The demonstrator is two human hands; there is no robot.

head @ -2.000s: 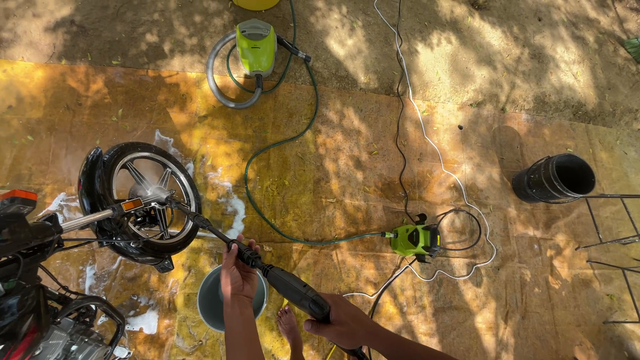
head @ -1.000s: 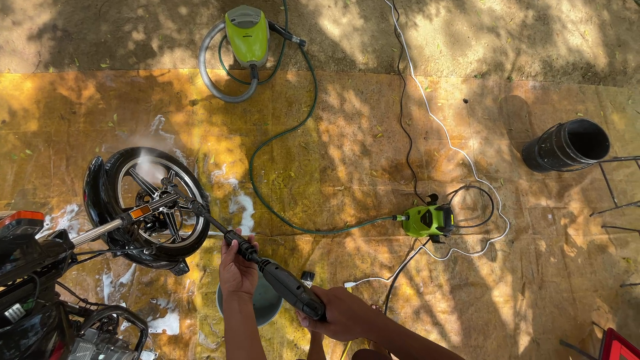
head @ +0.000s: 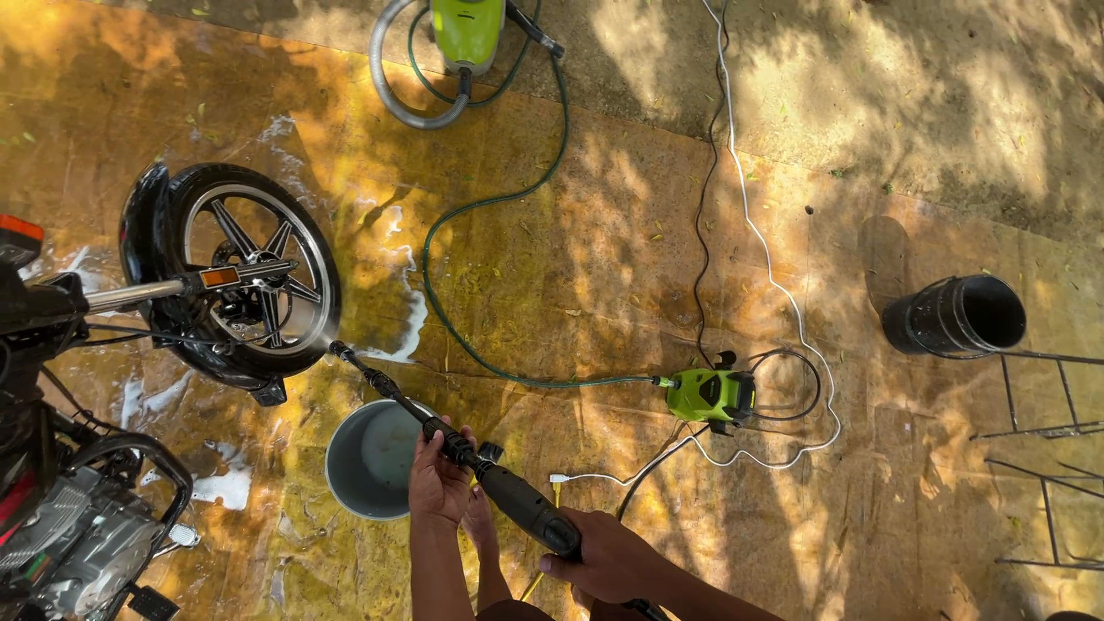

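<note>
A black pressure washer spray gun (head: 526, 509) runs diagonally between my hands. My left hand (head: 442, 476) supports its front part from below, fingers curled around it. My right hand (head: 604, 556) grips the rear handle; the trigger is hidden. The lance tip (head: 336, 347) points at the lower right edge of the motorcycle's front wheel (head: 259, 259), and a fine spray shows on the tyre and rim. The fork (head: 138, 295) and black fender (head: 145, 228) are beside the wheel. Under the lance stands a grey bucket (head: 369, 461) holding cloudy liquid.
A green pressure washer (head: 711, 395) sits on the wet tarp, with a green hose (head: 448, 323) and a white cord (head: 759, 233) running from it. A green vacuum-like machine (head: 468, 30), a black bucket (head: 953, 316) and metal frames (head: 1048, 431) stand around. My bare foot is near the grey bucket.
The lance tip has moved from over the wheel's hub area to its lower right edge, and the spray now meets the rim and tyre there. Both hands keep hold of the gun.
</note>
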